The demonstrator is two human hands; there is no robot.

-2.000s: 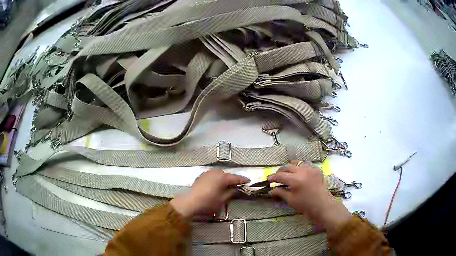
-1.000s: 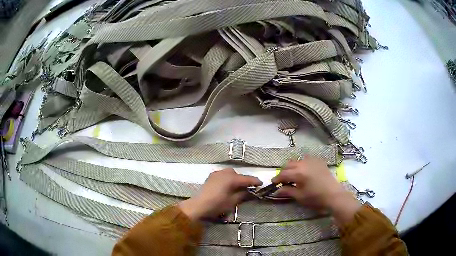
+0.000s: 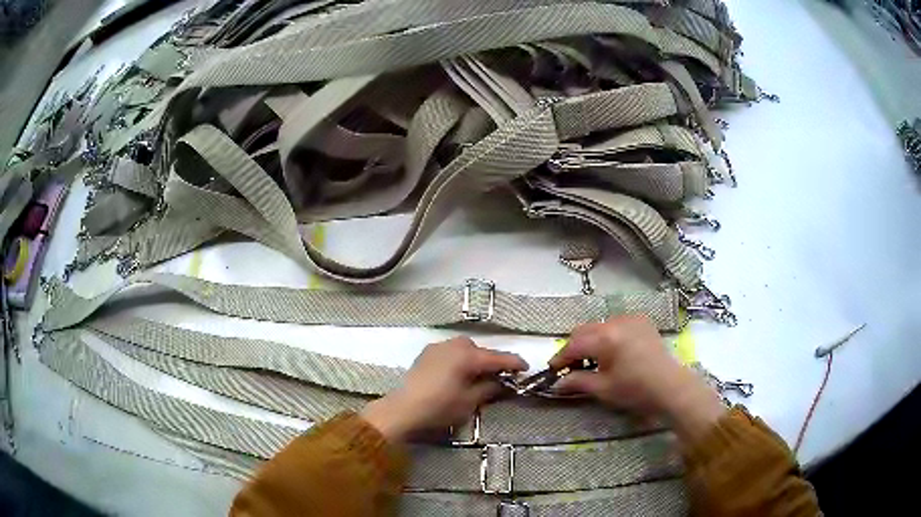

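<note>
Several beige-grey webbing straps lie in rows across the table, with silver slider buckles around them. My left hand pinches a strap at centre, its fingertips at a small metal part. My right hand holds dark pointed thread snips, mostly hidden by the fingers. Their tips meet the metal part and strap edge between my hands. The exact contact is too small to tell. Swivel snap hooks stick out at the straps' right ends.
A big heap of straps lies behind the rows. A thin pale stick with a red-orange cord lies at the right. A pink-lilac notebook with a yellow tape roll is at the far left.
The view has shifted, so the straps and heap sit farther right than at first. My hands stay together at the same strap, and the snips' angle has changed slightly.
</note>
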